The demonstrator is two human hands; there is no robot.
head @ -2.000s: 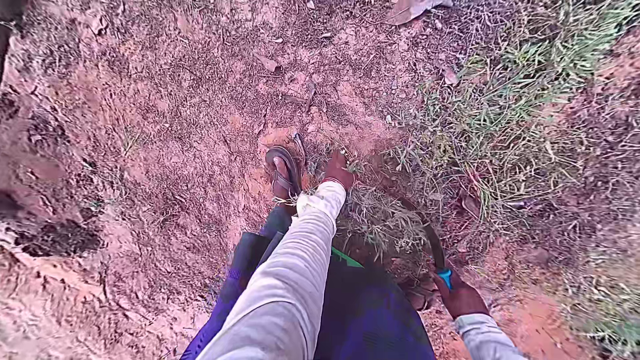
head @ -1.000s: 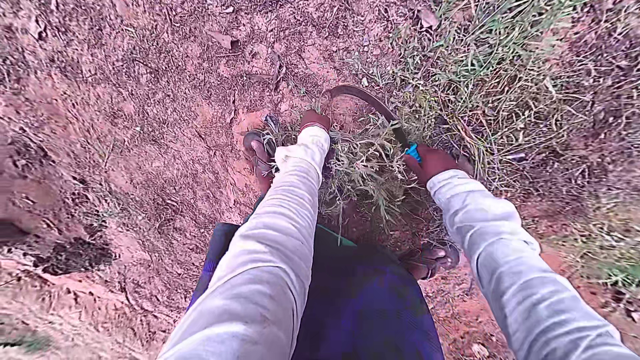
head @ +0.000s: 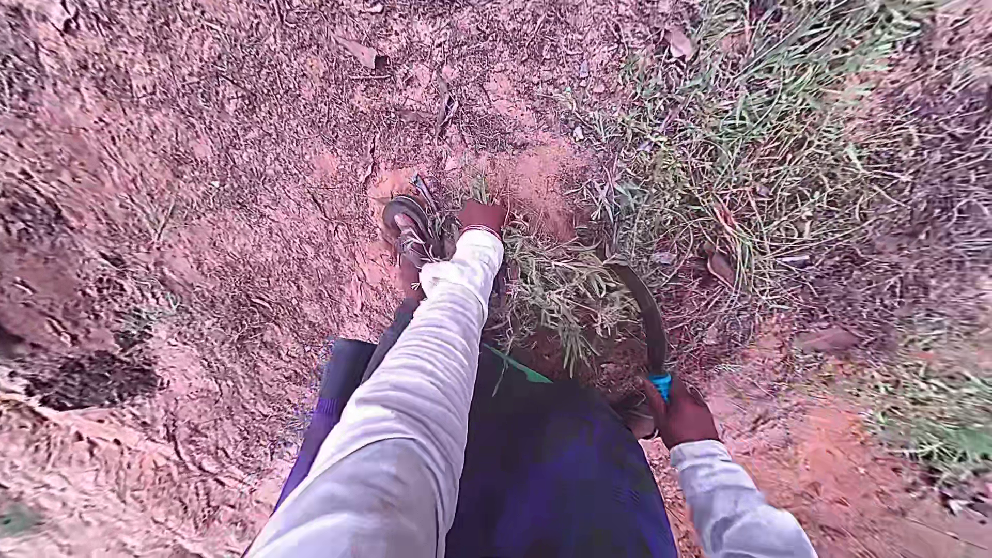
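My left hand (head: 482, 215) is closed on a bunch of grass, whose green tips poke out above the fist, close beside my sandalled left foot (head: 408, 226). Grass stems (head: 570, 294) spread out below and to the right of that hand. In my right hand (head: 682, 415), lower right, is the handle of a sickle, of which a blue collar shows. The sickle's curved dark blade (head: 647, 318) points up and bends left, its tip near the right side of the grass stems. Most of the handle is hidden by my fingers.
Green and dry grass (head: 744, 147) grows thickly at the upper right, with another patch (head: 938, 418) at the right edge. Reddish bare soil (head: 256, 155) with dry bits covers the left. A dark hollow or clump (head: 93, 380) lies at the lower left. My dark cloth garment (head: 558, 473) fills the bottom centre.
A second ago the sickle blade reached across to my left hand; my right hand has since drawn back down and to the right with it. My left hand stays beside the foot.
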